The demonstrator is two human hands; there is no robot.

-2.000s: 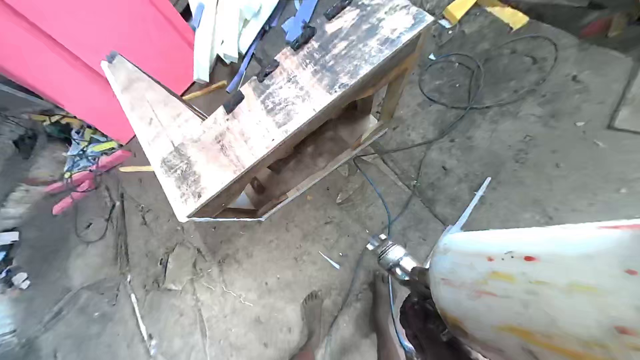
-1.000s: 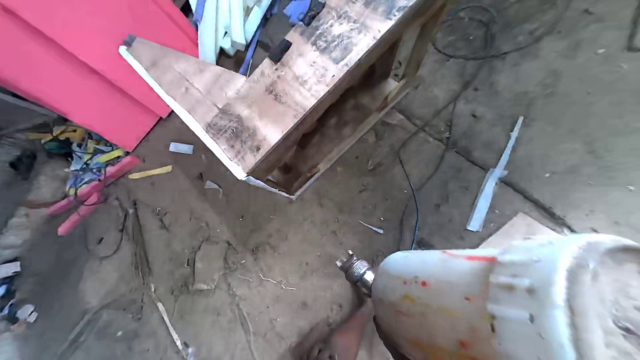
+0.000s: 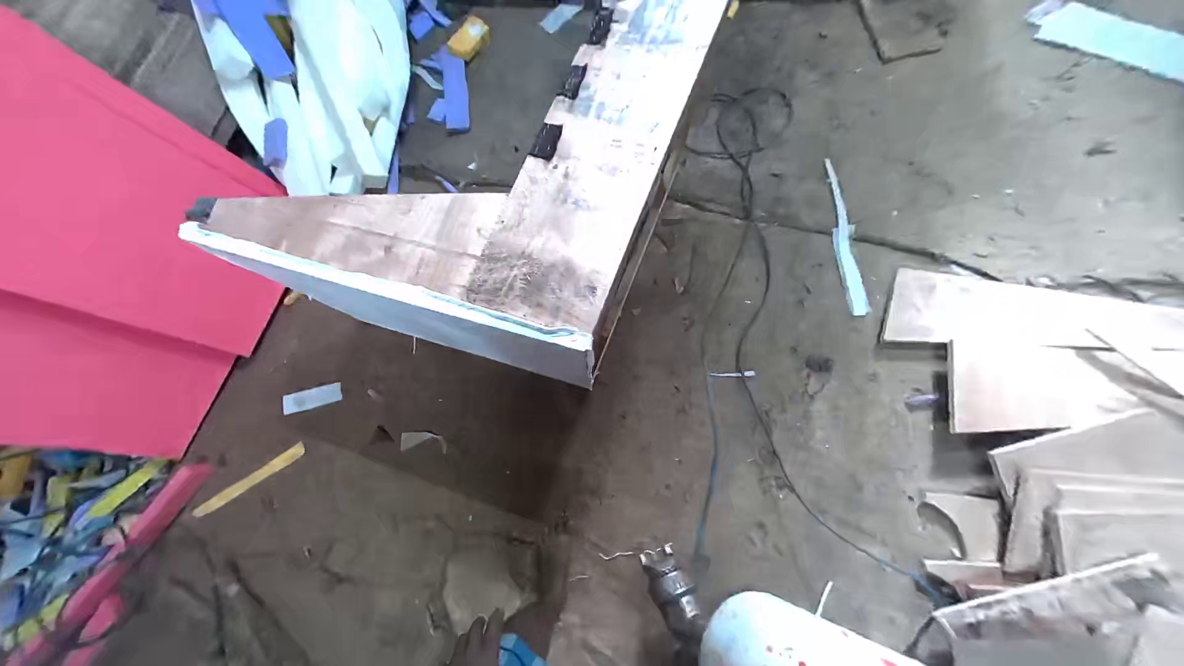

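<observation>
A metal-nozzled spray gun [image 3: 671, 587] with a paint-marked white cup [image 3: 768, 634] enters at the bottom edge, right of centre. My right hand is on the gun, almost wholly hidden below the edge and by the cup. Dark finger or toe tips [image 3: 476, 638] show at the bottom, beside a small blue thing [image 3: 520, 651]; I cannot tell whether they belong to my left hand. Ahead lies an angled plywood frame [image 3: 555, 250], with black pads [image 3: 546, 141] along one edge and a pale blue-white foam sheet [image 3: 398, 310] on its near side.
Pink foam sheets [image 3: 111, 250] stand at left, above a heap of coloured offcuts [image 3: 55, 536]. White foam strips [image 3: 342, 83] lie behind the frame. Thin cables [image 3: 766, 277] cross the concrete floor. Several wooden boards [image 3: 1045, 384] are stacked at right. A pale strip [image 3: 846, 264] lies between.
The view has swung, bringing the stacked boards at right into sight. The spray gun and its cup sit lower in view than before, with less of the cup showing.
</observation>
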